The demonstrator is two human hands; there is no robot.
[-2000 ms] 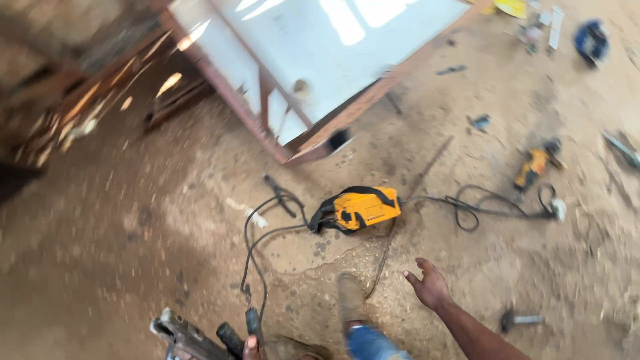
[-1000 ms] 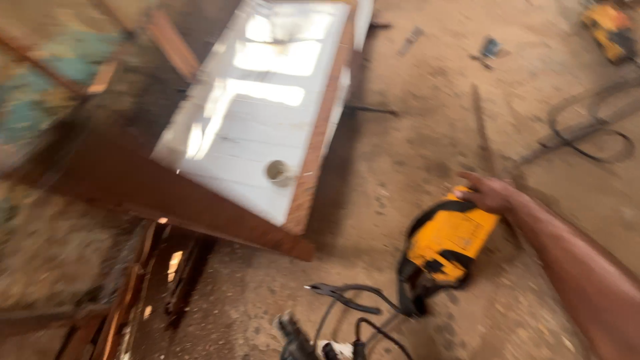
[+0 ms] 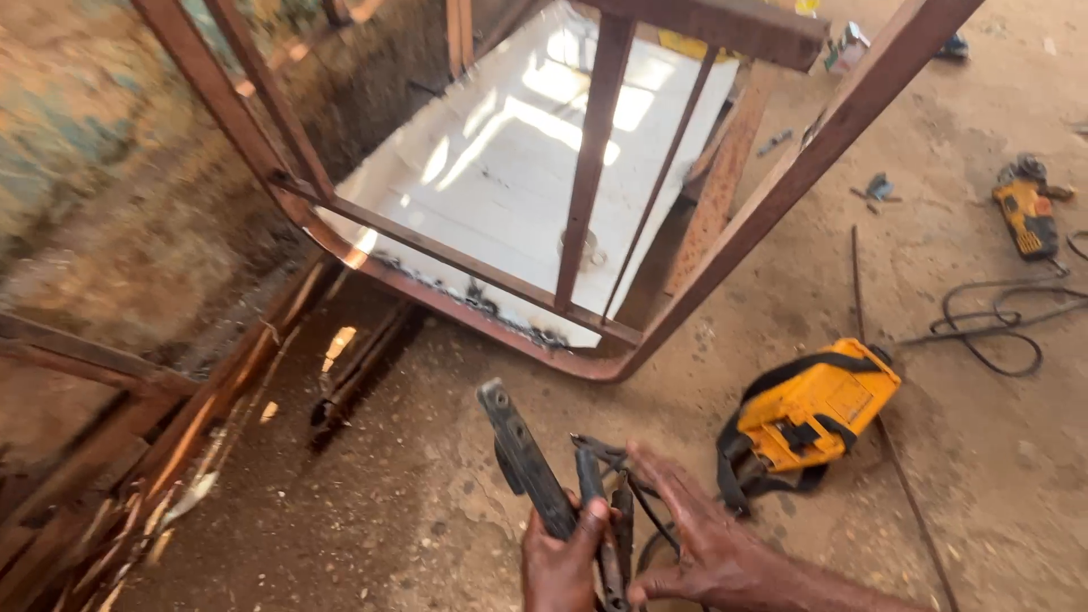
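Note:
My left hand (image 3: 561, 552) grips a dark metal bar-like tool (image 3: 527, 455) and, beside it, a black-handled tool (image 3: 589, 478) that looks like a welding electrode holder. My right hand (image 3: 693, 544) is spread just to the right, its fingers close to dark handles and cables (image 3: 623, 510); whether it touches them is unclear. A yellow welding machine (image 3: 829, 404) with a black strap lies on the ground right of my hands. Ahead stands a brown metal frame (image 3: 476, 319), with a white sheet panel (image 3: 518, 170) behind its bars, scorched along the lower edge.
A yellow angle grinder (image 3: 1027, 212) and its looped cable (image 3: 990, 323) lie at the right. A thin metal rod (image 3: 914, 501) runs past the welding machine. Metal bars and scrap (image 3: 195, 442) are piled at the left, below a stained wall (image 3: 127, 127). Small tools (image 3: 880, 187) are scattered on the ground.
A second ago my right hand was on the yellow welding machine; now it is away from it, beside my left hand. The view has shifted, and the brown frame now stands across the top.

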